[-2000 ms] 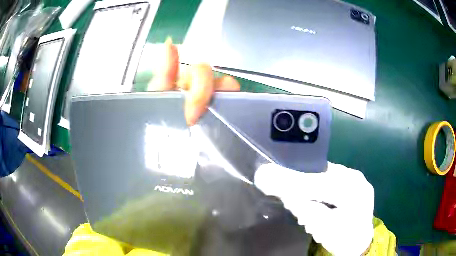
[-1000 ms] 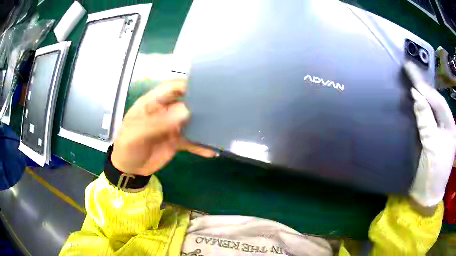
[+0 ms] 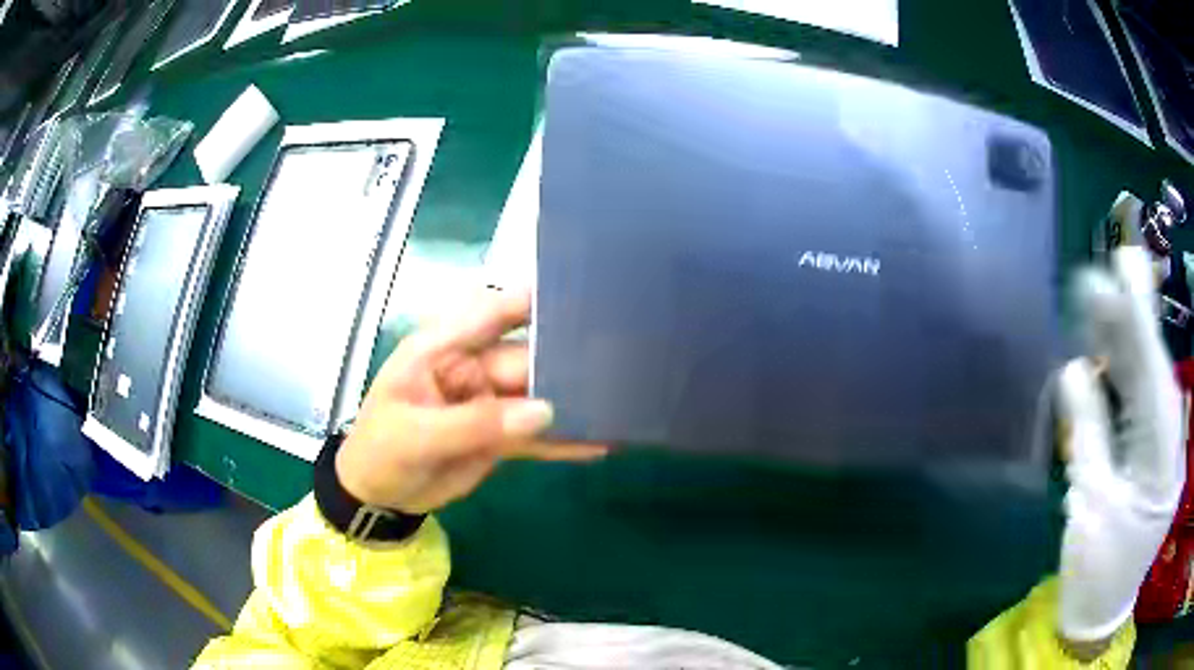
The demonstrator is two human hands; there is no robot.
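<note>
A grey-blue tablet back cover with the ADVAN logo and a dark camera block at its upper right is held up in front of me. My bare left hand grips its lower left edge, thumb on the front and fingers behind. My right hand, in a white glove, is upright at its right edge, blurred, with fingers extended. Whether it touches the cover cannot be told. A shiny, film-like strip shows along the top edge. Part of a white sheet shows behind the cover's left side.
Two housings lie inner side up on white sheets at the left and further left. A white block and clear bags are beyond them. Dark panels line the far side. A red object is at the right edge. Blue fabric shows far left.
The cover, earlier tilted with my bare fingers at its top, is now more upright and faces me. Since a second ago my gloved hand has moved from gripping its right side to the edge.
</note>
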